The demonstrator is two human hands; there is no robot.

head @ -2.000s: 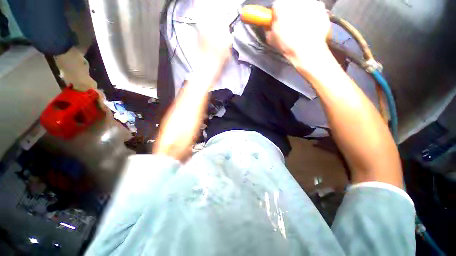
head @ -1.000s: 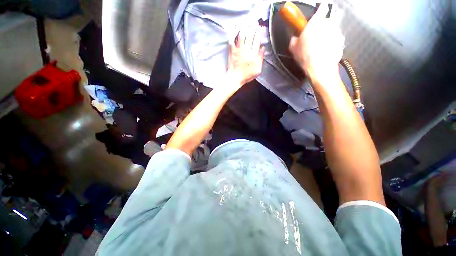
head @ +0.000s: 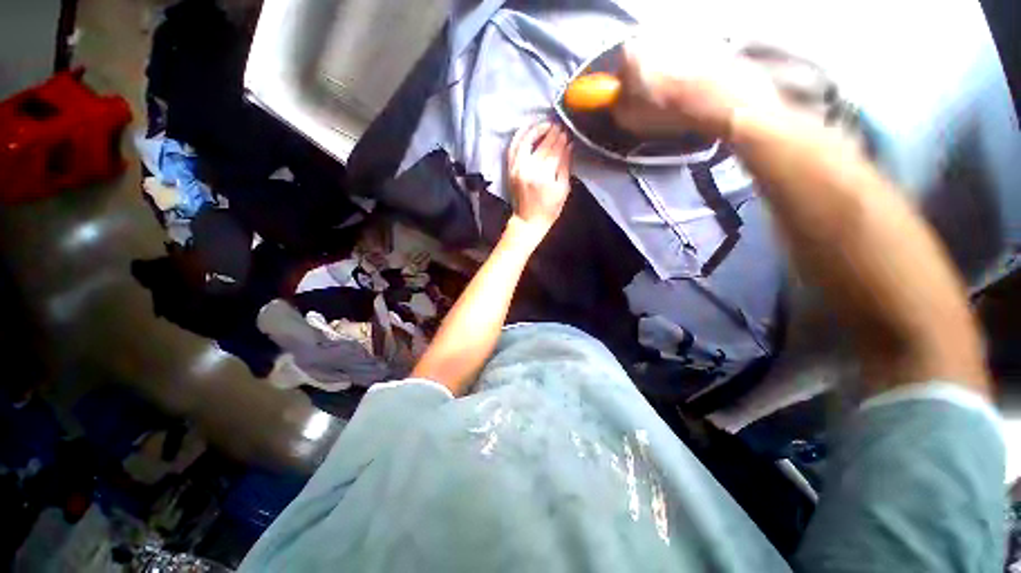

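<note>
A garment with pale lavender-grey panels and dark strips lies over the front of the ironing table and hangs down its near edge. My right hand, blurred and partly washed out by glare, is closed on the orange handle of the steam iron. The iron's dark body with a pale rim rests on or just over the pale panels; I cannot tell which. My left hand lies on the cloth just left of the iron, palm down, fingers slightly apart, not gripping.
The silvery ironing table cover shows at the upper left and continues at right under strong glare. A red plastic container stands on the floor at far left. Dark and pale cloth pieces lie heaped below the table's left side.
The view has shifted, so the red container sits further left. The iron has turned, its handle now pointing left, and my right arm reaches in from further right. My left hand stays on the cloth.
</note>
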